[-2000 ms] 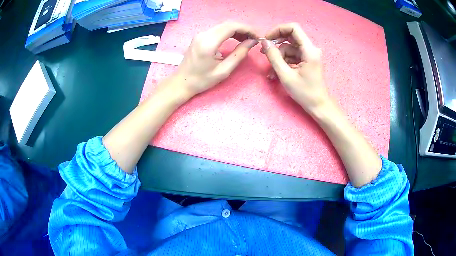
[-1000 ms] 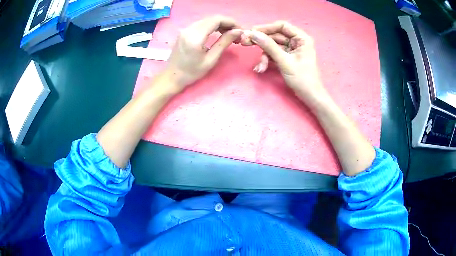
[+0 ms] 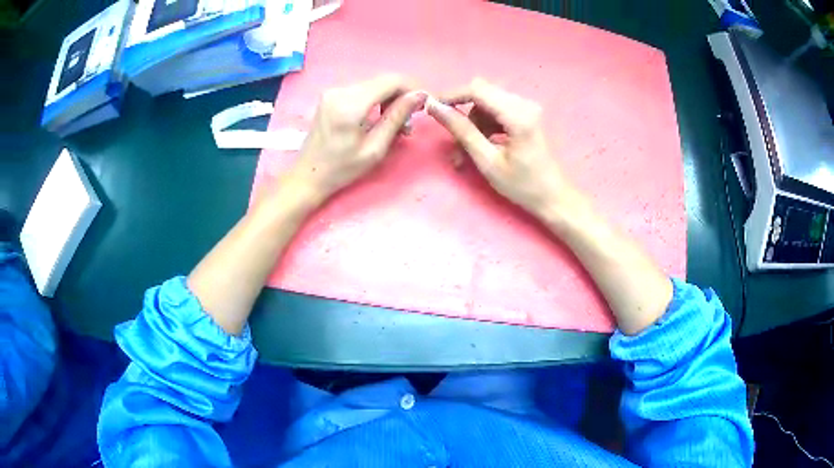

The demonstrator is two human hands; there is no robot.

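Observation:
My left hand [image 3: 352, 132] and my right hand [image 3: 503, 142] meet fingertip to fingertip above the upper middle of the pink-red mat [image 3: 402, 251]. A tiny pale bit, perhaps a small white piece [image 3: 425, 104], shows between the fingertips. It is mostly hidden, and I cannot tell which hand bears it. Thumbs and index fingers of both hands are pinched together. A folded white strip [image 3: 240, 139] lies at the mat's left edge, beside my left wrist.
Stacks of blue-and-white printed sleeves [image 3: 215, 50] stand at the upper left. A plain white box [image 3: 57, 224] lies on the dark green bench at the left. A digital scale [image 3: 791, 137] stands at the right. A blue sleeve of another person [image 3: 26, 338] shows at the lower left.
The hands stay together while their fingertips shift slightly. The whole view has moved a little, so the mat and scale sit further left in it.

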